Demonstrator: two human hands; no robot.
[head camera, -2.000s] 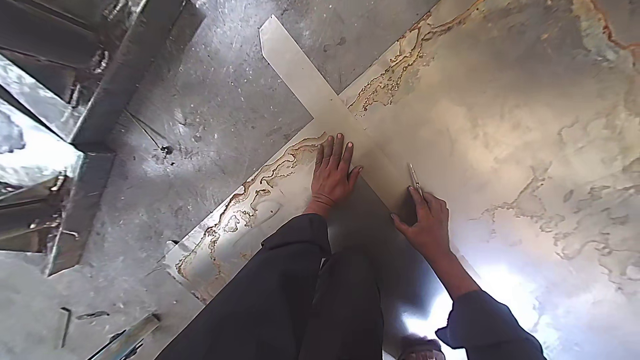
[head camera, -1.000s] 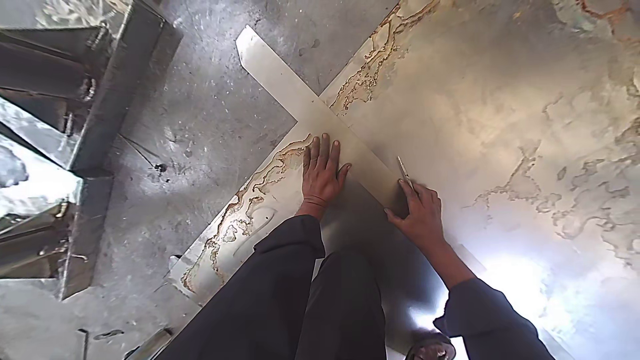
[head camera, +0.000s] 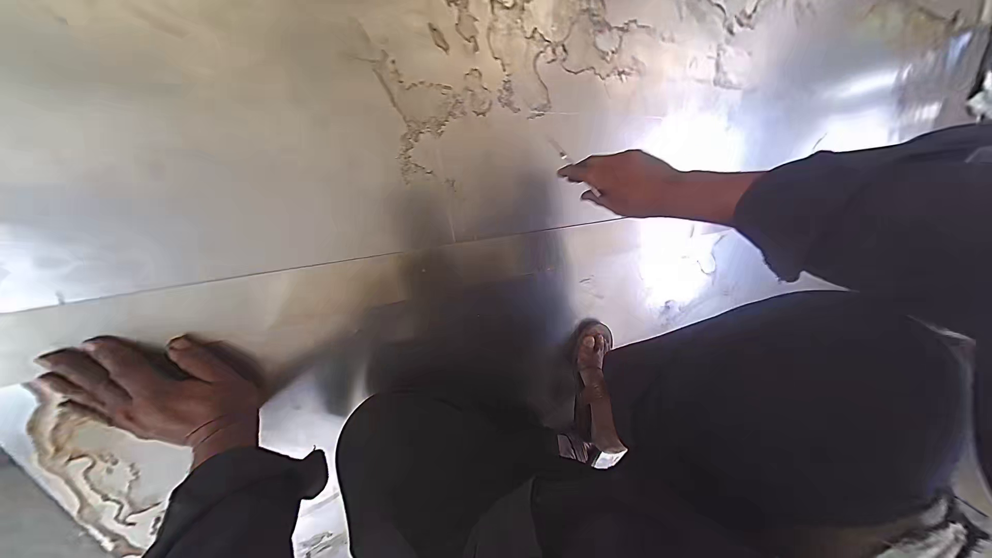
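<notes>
A large stained metal sheet (head camera: 256, 139) spreads across the view, and a long flat metal strip (head camera: 310, 302) lies over it, running from the left edge toward the right. My left hand (head camera: 155, 387) rests with spread fingers on the strip at the lower left. At the upper right, my right hand (head camera: 624, 182) is above the strip's far edge, with a thin pointed tool (head camera: 559, 151) at its fingertips. The tool is blurred, so its exact kind cannot be told.
My knee in dark cloth (head camera: 434, 449) and a foot in a sandal (head camera: 593, 349) are close below the strip. Grey floor (head camera: 31, 511) shows past the sheet's edge at the lower left. Bright glare lies on the sheet near my right arm.
The view has swung and shifted strongly. My right hand, close to my left hand before, is now far to its right. My left hand is still on the strip.
</notes>
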